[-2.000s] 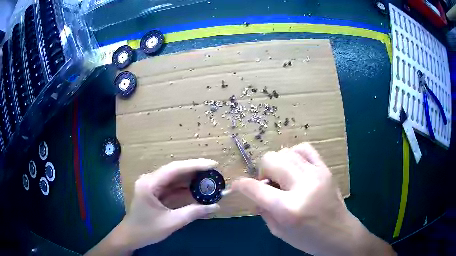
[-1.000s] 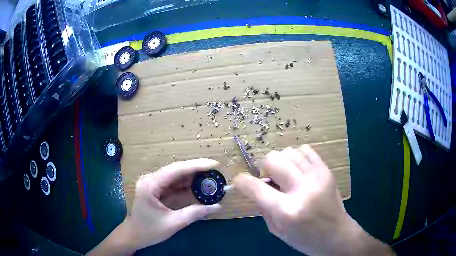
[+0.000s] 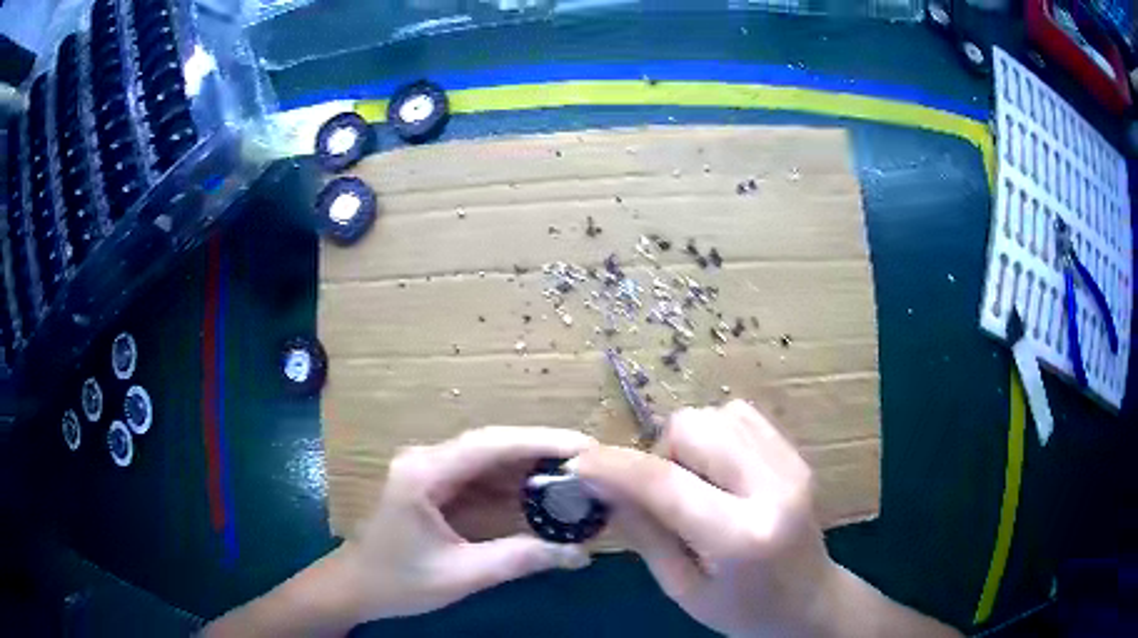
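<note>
My left hand [image 3: 468, 517] holds a black wheel with a pale hub [image 3: 565, 502] between thumb and fingers, over the cardboard sheet's front edge. My right hand [image 3: 730, 517] is against the wheel's upper right, its thumb and index finger over the rim. A small white tip lies across the top of the hub; the rest of that item is hidden by my fingers. Slim silver tweezers [image 3: 632, 394] stick out from my right hand, pointing up and left over the cardboard [image 3: 437, 299]. Dark and pale crumbs [image 3: 637, 293] are scattered mid-sheet.
Several black wheels [image 3: 345, 209] lie along the cardboard's left side and corner. Loose pale discs [image 3: 139, 408] lie at far left. A clear tray of black wheels [image 3: 94, 162] stands back left. At right, blue-handled cutters [image 3: 1088, 299] rest on a white slotted board [image 3: 1042, 187], beside a pale blade-like tool [image 3: 1033, 386].
My right fingers have moved from beside the wheel onto its upper rim, bringing the white tip over the hub. The surroundings have shifted slightly right and down in the picture.
</note>
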